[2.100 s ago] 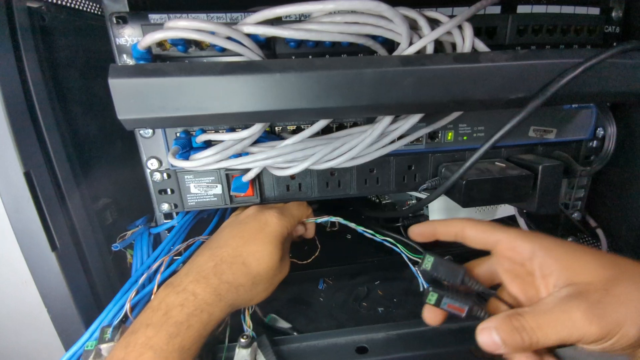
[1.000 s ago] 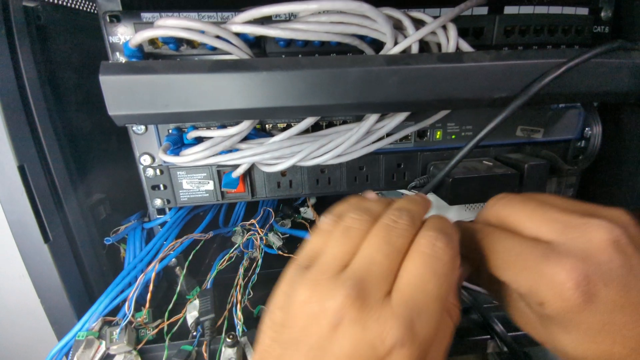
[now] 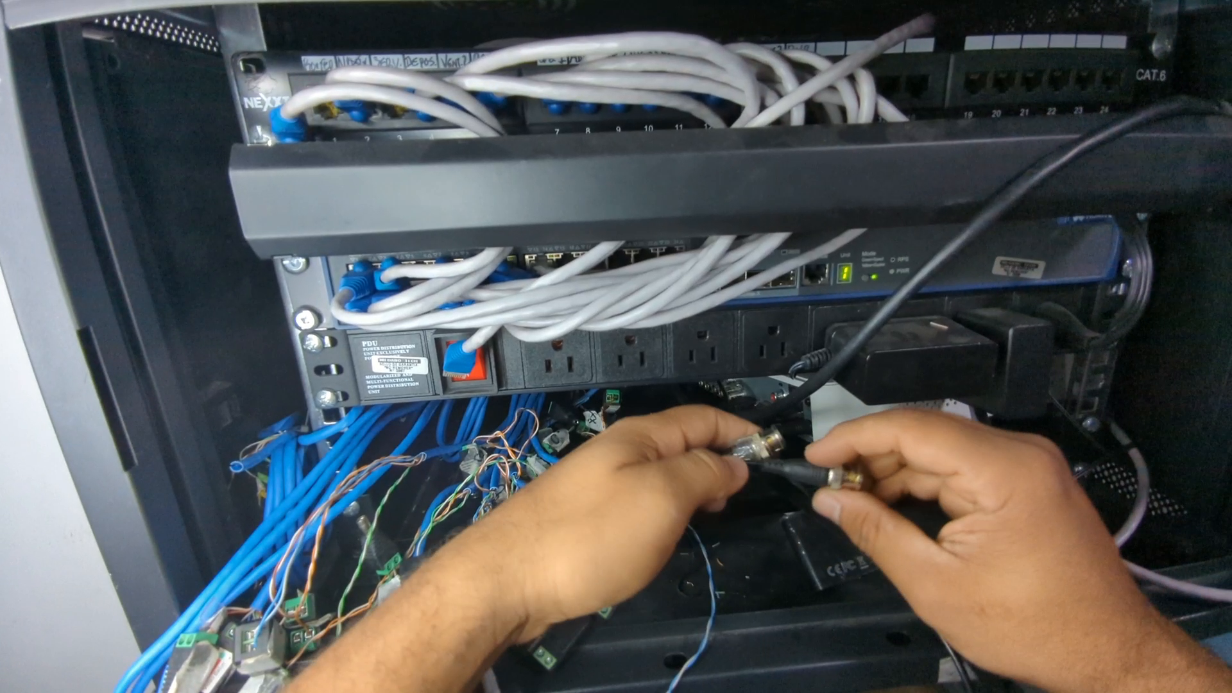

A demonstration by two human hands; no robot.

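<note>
My left hand (image 3: 616,510) pinches two slim black cable ends tipped with metal BNC connectors. The upper BNC connector (image 3: 760,445) points right, just past my left fingertips. Beside and below it, the second BNC connector (image 3: 845,477) lies between the thumb and index finger of my right hand (image 3: 972,510). Behind my right fingers is a pale box (image 3: 847,409), partly hidden. A thin blue-and-white wire (image 3: 710,587) hangs beneath my left hand. How the cable ends run inside my left palm is hidden.
Above my hands are a power strip (image 3: 630,361), a network switch (image 3: 962,260), a black cable-management bar (image 3: 674,183) and a patch panel (image 3: 1039,82) with grey patch cords. Blue network cables (image 3: 279,539) with bared wires and video baluns (image 3: 260,645) fill the lower left. A thick black cable (image 3: 924,260) crosses the right.
The baluns with twisted wires held out toward my right hand two seconds ago are no longer there. My hands have come together, and the BNC connectors now show between them.
</note>
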